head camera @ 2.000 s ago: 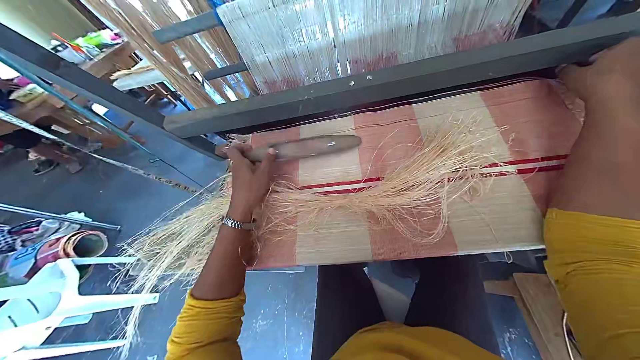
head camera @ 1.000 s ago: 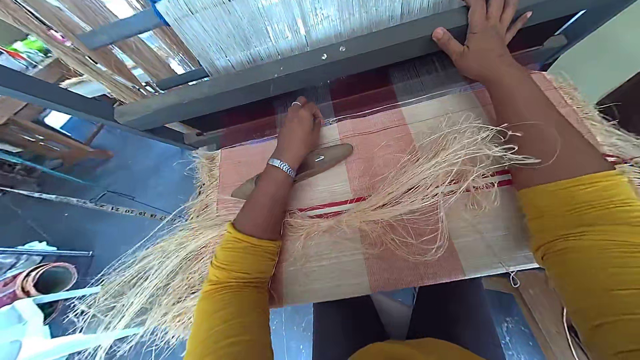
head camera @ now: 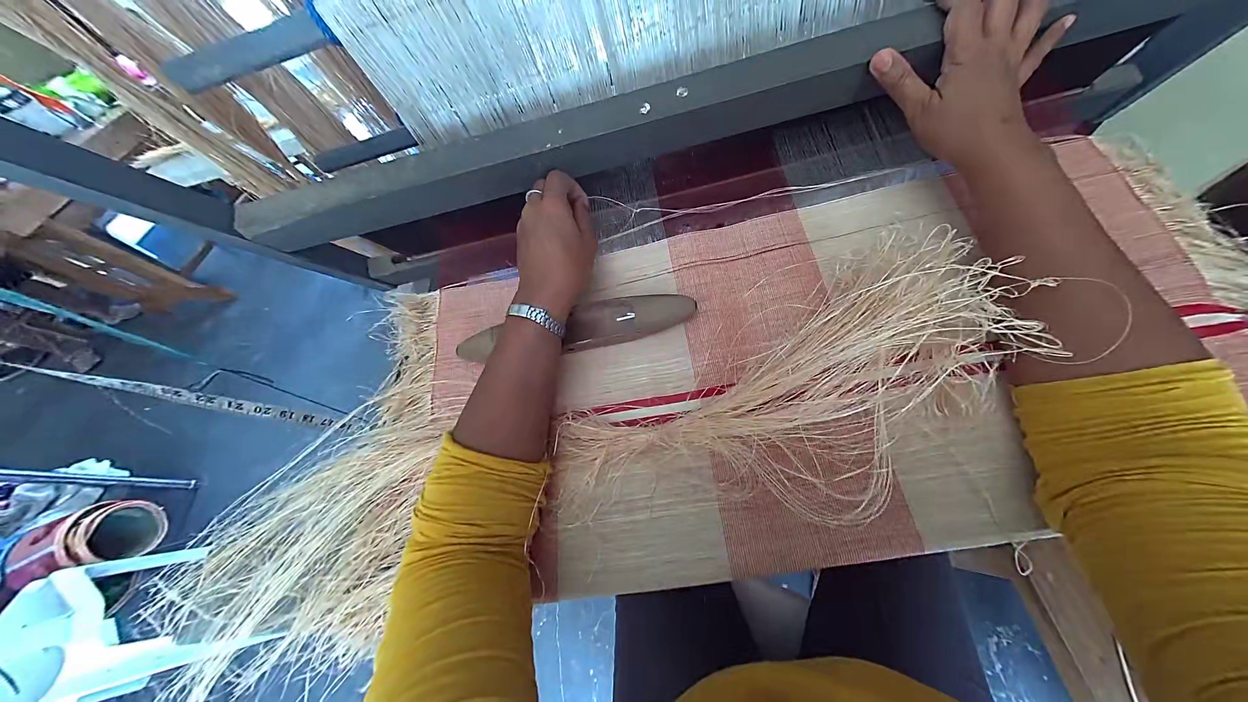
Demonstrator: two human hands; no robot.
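Striped woven cloth (head camera: 751,263) in red, cream and pink lies stretched across the loom in front of me. My left hand (head camera: 556,244) is at the cloth's far edge, its fingertips together near a loose pale strand; whether they pinch it is unclear. Beneath my left wrist a wooden boat shuttle (head camera: 634,320) rests on the cloth. My right hand (head camera: 975,88) lies spread on the grey wooden beater beam (head camera: 585,132), thumb and fingers apart. A loose bundle of pale fibres (head camera: 809,380) is spread over the middle of the cloth, left of my right forearm.
White warp threads (head camera: 546,58) rise behind the beam. A loom side beam (head camera: 146,200) runs at the left, with long loose fibres (head camera: 322,526) hanging below it. A measuring tape (head camera: 224,403), a rolled sheet (head camera: 117,534) and a white plastic chair (head camera: 58,624) are at the left.
My left hand has let go of the shuttle, which now lies on the cloth, and has moved to the cloth's far edge. My right hand has shifted left along the beam.
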